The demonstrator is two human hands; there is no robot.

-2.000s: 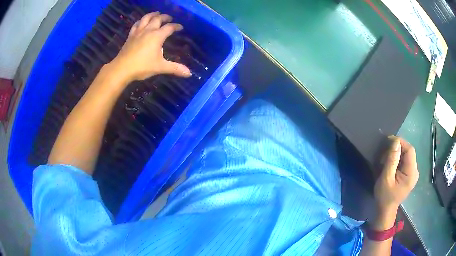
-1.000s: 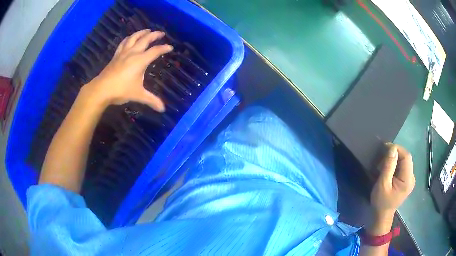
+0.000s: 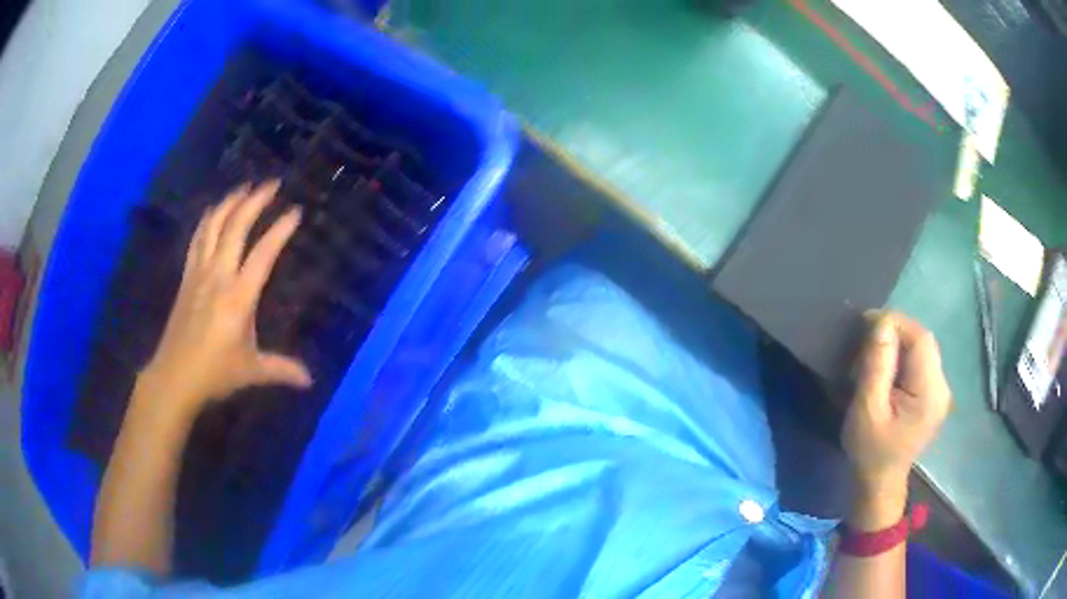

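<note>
My left hand (image 3: 228,310) is spread open over the dark slotted foam insert (image 3: 339,222) inside the blue plastic bin (image 3: 404,322). Its fingers hold nothing that I can see. My right hand (image 3: 899,386), with a red wristband (image 3: 875,537), grips the near corner of a black foam pad (image 3: 825,217) between thumb and fingers. The pad lies over the front edge of the green bench. Small bright glints show between the rows in the bin.
On the green bench (image 3: 608,94), a white liner sheet (image 3: 1011,243), slim tweezers (image 3: 989,334) and a padded unit (image 3: 1041,363) lie at the right. Printed paper (image 3: 936,59) lies at the top right, beside a red line.
My left hand has moved down and left across the bin, still spread. My right hand keeps its grip on the pad. The whole view has shifted a little.
</note>
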